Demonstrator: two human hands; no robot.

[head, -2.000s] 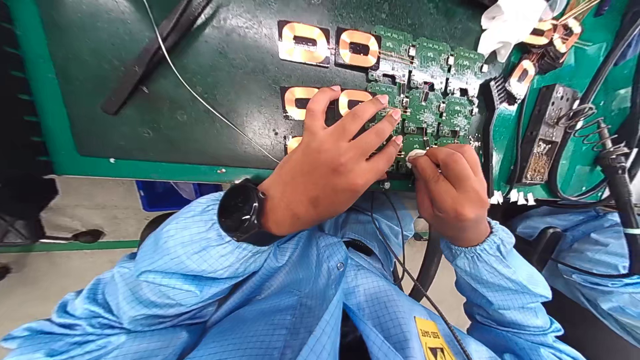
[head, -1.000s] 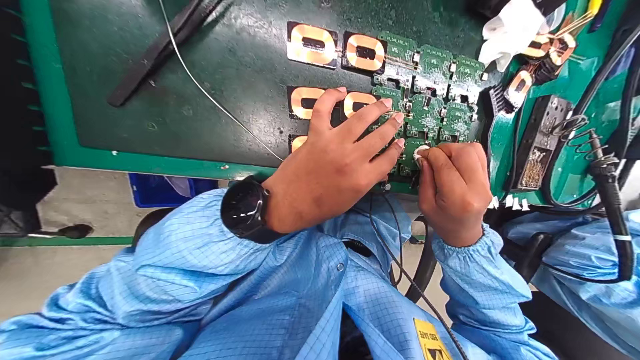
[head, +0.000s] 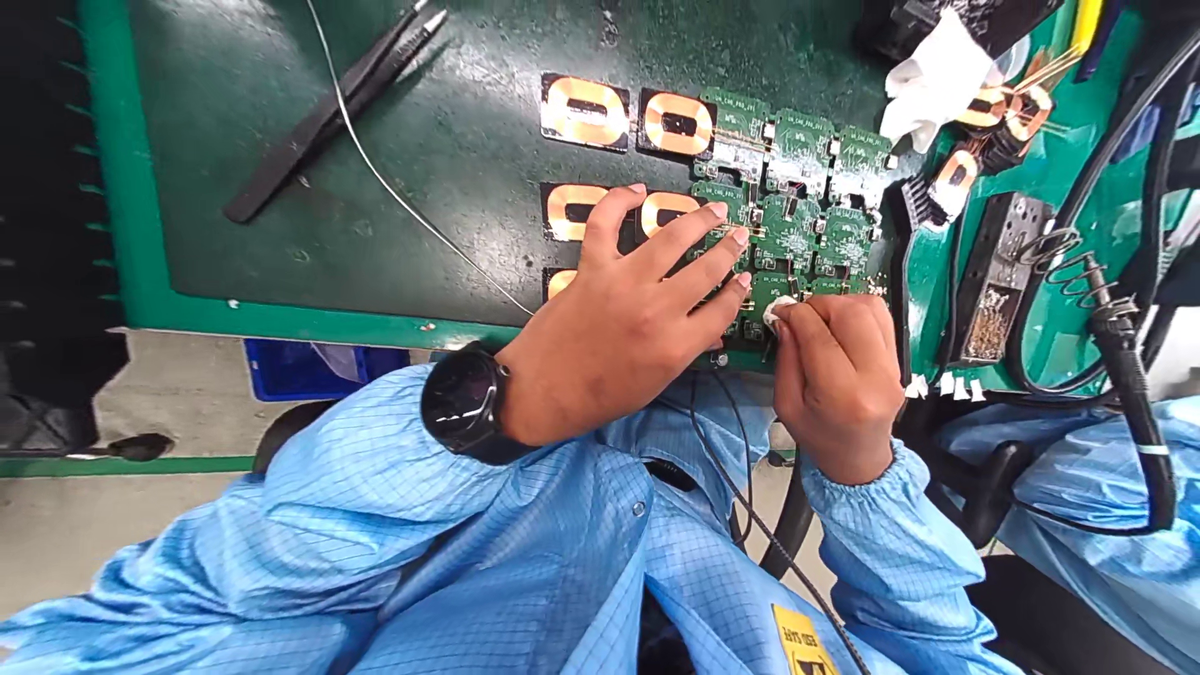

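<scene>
My left hand (head: 628, 314), a watch at its wrist, lies spread over copper wire coils (head: 678, 124) and the left edge of a panel of green circuit boards (head: 799, 155). Its fingertips rest on the boards; what lies beneath the palm is hidden. Pinched in my right hand (head: 839, 375) is a small white wad (head: 778, 307), perhaps cloth or tissue, touching a board in the lowest row. Coils on black backings stand in rows left of the boards, with fine wires running from some of them to the panel.
Black tweezers (head: 328, 117) and a thin cable (head: 398, 199) lie on the left of the mat. At right are crumpled white tissue (head: 937, 84), loose coils (head: 1027, 112), a black brush (head: 914, 206), a soldering iron in a coiled holder (head: 1116, 323) and a metal block (head: 998, 281). Another person's blue sleeve (head: 1078, 459) is beyond.
</scene>
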